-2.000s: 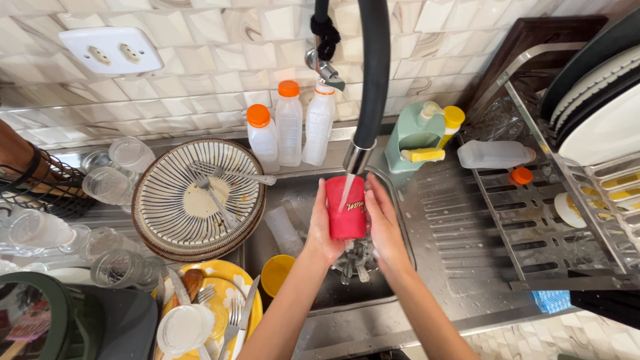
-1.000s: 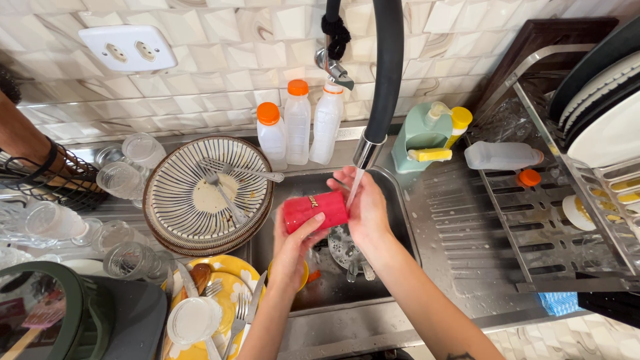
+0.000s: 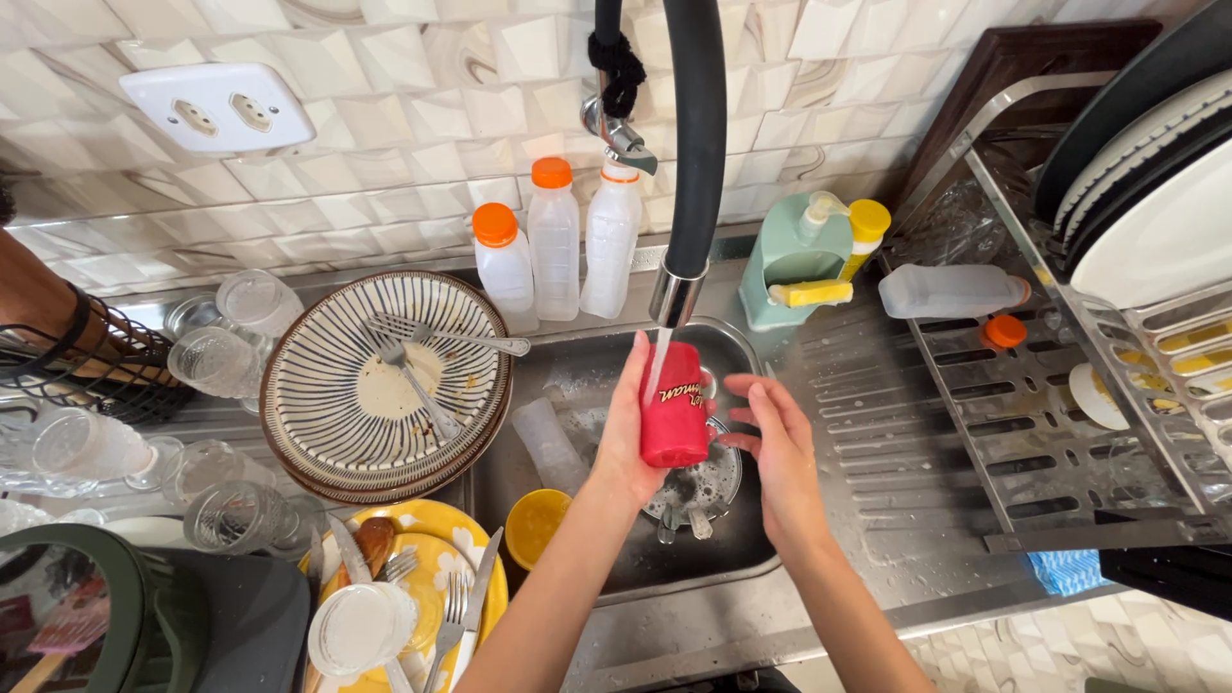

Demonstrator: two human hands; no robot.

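Note:
A red cup [image 3: 674, 409] with lettering on its side stands nearly upright in my left hand [image 3: 628, 423], under the black hose faucet [image 3: 695, 144]. Water runs from the metal spout onto the cup. My right hand [image 3: 778, 438] is just right of the cup, fingers apart and slightly curled, holding nothing. Below the hands, in the steel sink basin [image 3: 635, 577], lies a round metal item [image 3: 727, 481] with wet utensils, partly hidden. A yellow cup [image 3: 537, 527] and a translucent plastic piece [image 3: 549, 445] are in the basin's left part.
Striped plates [image 3: 289, 385] with forks and a yellow plate [image 3: 496, 587] with cutlery sit left, near several glasses [image 3: 217, 361]. Orange-capped bottles [image 3: 554, 241] line the wall. A green soap dispenser [image 3: 765, 289] with a yellow sponge [image 3: 810, 293] stands behind the basin; a metal dish rack [image 3: 962, 443] is right.
The red cup has gone from lying sideways to nearly upright in my left hand. My right hand, close behind the cup one second ago, is now lower and apart from it.

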